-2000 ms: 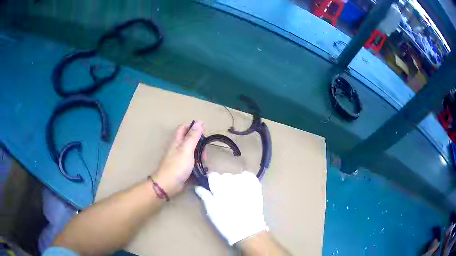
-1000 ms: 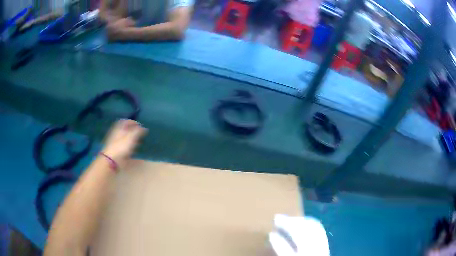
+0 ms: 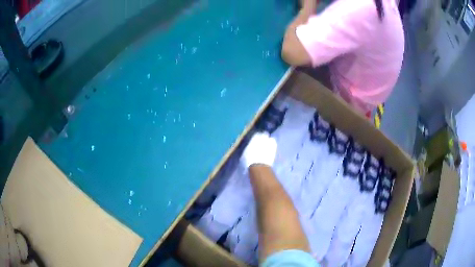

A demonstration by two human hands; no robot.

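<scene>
My right hand (image 3: pixel 260 149), in a white knit glove, is inside the deep cardboard carton (image 3: pixel 325 99), just below small black yokes (image 3: pixel 272 119) near its upper left corner. Its fingers are blurred, and I cannot tell if they grip anything. More black yokes (image 3: pixel 369 172) line the carton's far right side. White sheets (image 3: pixel 291 172) cover or separate the rows between. At the lower left picture edge, a cut-off, blurred skin-toned shape (image 3: pixel 9 237), perhaps my left hand, is beside a dark curved part (image 3: pixel 30 250) over the cardboard work pad (image 3: pixel 67 208).
The blue-green bench (image 3: pixel 156 114) lies between the pad and the carton. A person in a pink top (image 3: pixel 359 47) sits beyond the carton, one arm at the bench edge. A black headband assembly (image 3: pixel 47 56) lies at the upper left by a green upright (image 3: pixel 20 52). Boxes (image 3: pixel 442 208) stand at right.
The view has swung right from the pad and line to the carton. My gloved right hand has moved from the pad's right side into the carton. The pad now shows at lower left.
</scene>
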